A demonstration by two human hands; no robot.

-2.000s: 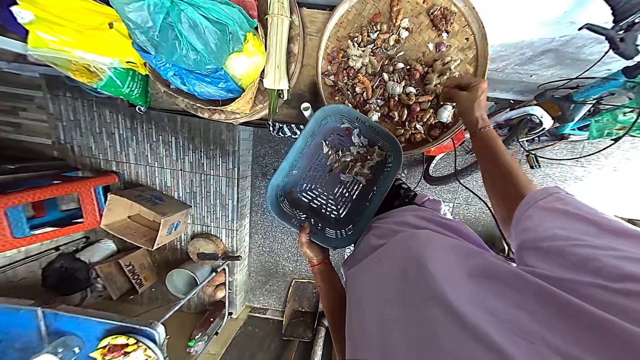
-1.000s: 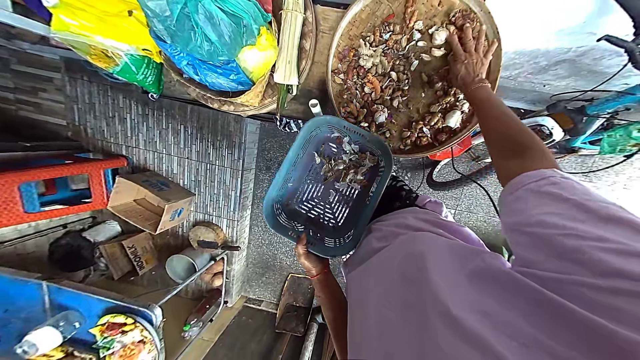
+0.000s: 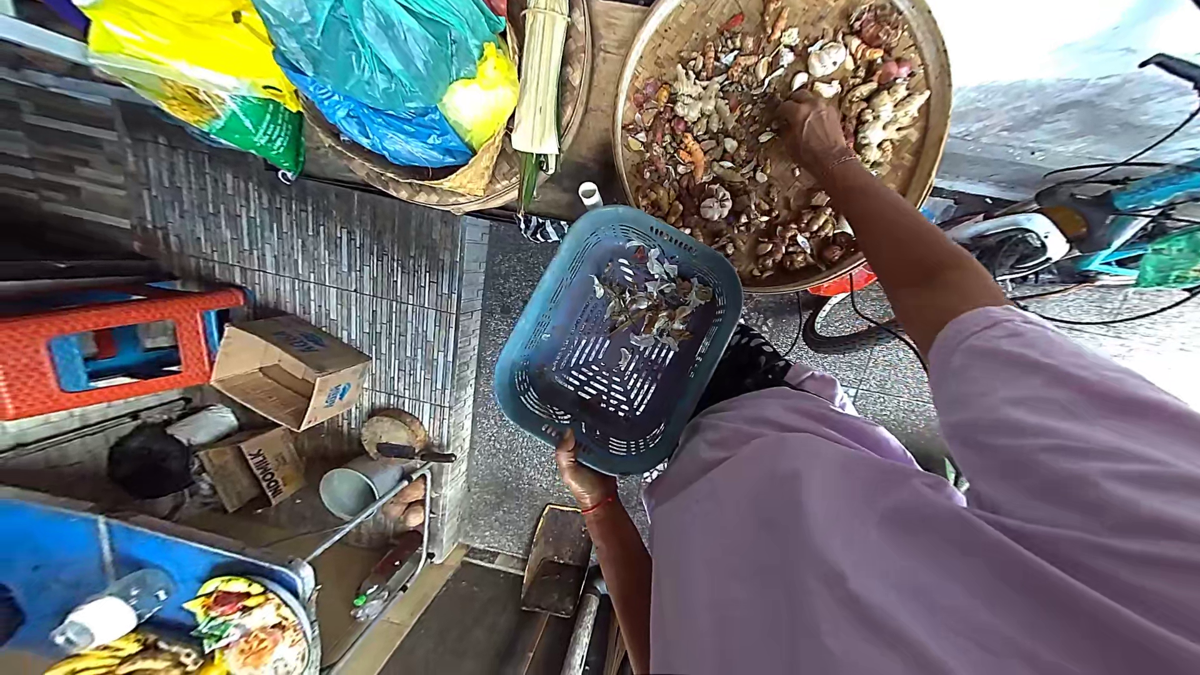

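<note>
My left hand grips the near rim of a blue-grey slotted plastic basket, which hangs tilted beside a round woven tray. Dry garlic skins and scraps lie in the basket's upper part. In the tray are loose garlic cloves, garlic bulbs, ginger, small shallots and turmeric. My right hand is down among them near the tray's middle, fingers bent together; whether something is between the fingertips cannot be told.
Left of the tray, plastic bags fill another woven tray, with a pale cut stalk at its edge. A bicycle stands at right. At left are a red-orange plastic stool, cardboard boxes and a grey bucket.
My right hand was spread flat over the tray's right part one second ago; it has moved left toward the middle, its fingers now bent. My left hand keeps its hold on the basket.
</note>
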